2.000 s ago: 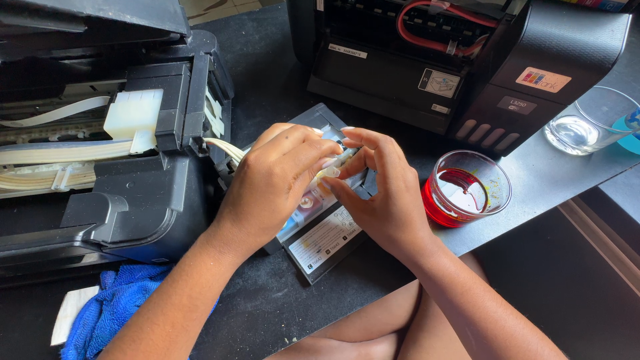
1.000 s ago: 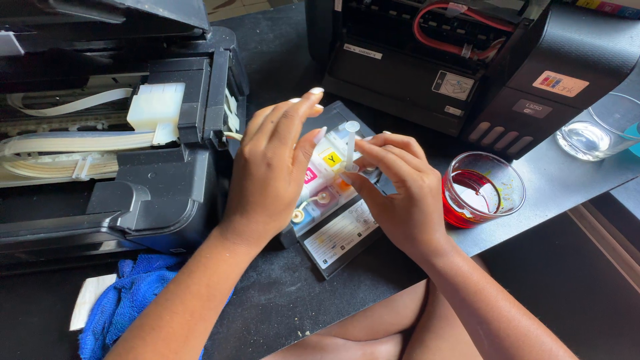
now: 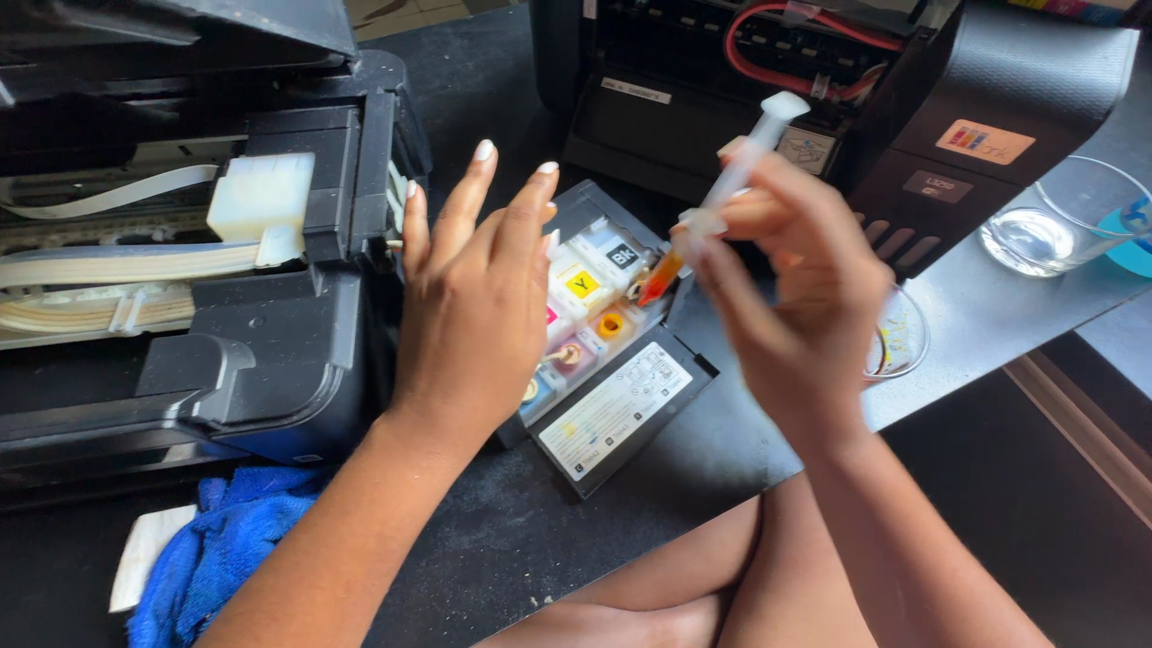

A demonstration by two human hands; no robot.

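Note:
A plastic syringe point(image 3: 720, 193) with orange-red liquid near its tip is in my right hand point(image 3: 796, 261), tilted with its plunger up. Its lower end is over the right side of an ink tank unit point(image 3: 589, 297) with color-marked sections; whether it touches is unclear. One tank port point(image 3: 610, 325) is uncapped and yellow-orange inside. The unit's black lid point(image 3: 621, 414), bearing a printed label, lies folded out toward me. My left hand point(image 3: 477, 288) holds nothing, fingers spread, over the tank unit's left edge, and hides part of it.
An opened printer point(image 3: 351, 333) with ribbon cables stands at left, a blue cloth point(image 3: 216, 549) in front of it. Another black printer point(image 3: 972, 108) stands at the back right. A glass cup point(image 3: 904, 333) is partly behind my right hand; a clear glass point(image 3: 1035, 238) stands farther right.
The syringe, largely hidden by my fingers before, now shows in my right hand with orange-red liquid inside. My left hand has spread its fingers, and more of the tank unit is visible.

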